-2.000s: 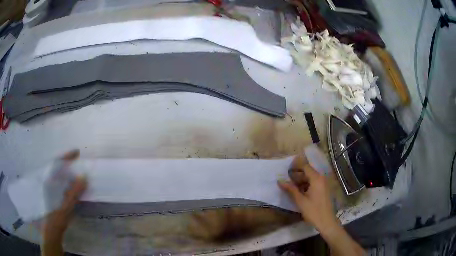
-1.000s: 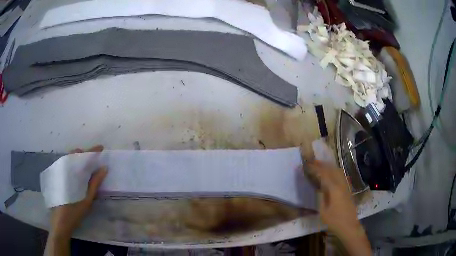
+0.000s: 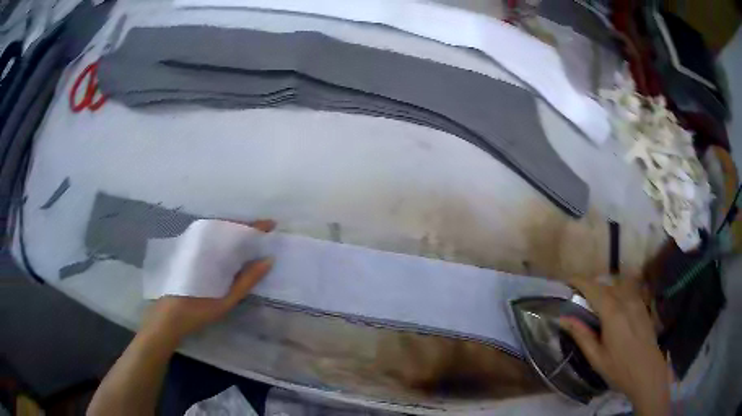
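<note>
A grey garment piece (image 3: 134,227) lies along the near edge of the pressing table. White interlining (image 3: 382,284) covers most of it, with a grey edge showing below. My left hand (image 3: 224,284) holds the interlining near its left end, which is folded back in a loop over the grey cloth. My right hand (image 3: 622,333) is closed around the handle of the steam iron (image 3: 553,349). The iron's pointed silver soleplate is at the right end of the interlining. The handle is mostly hidden by my hand.
A grey stack (image 3: 342,73) lies mid-table, with red scissor loops (image 3: 88,88) at its left. White strips (image 3: 488,41) lie behind it. Cream offcuts (image 3: 667,166) are heaped at right. A small dark strip (image 3: 614,245) lies near the iron. Dark garments (image 3: 28,122) hang at left.
My right hand has taken hold of the iron, which has moved left onto the right end of the interlining. My left hand still holds the folded-back end. The view has shifted left and tilted.
</note>
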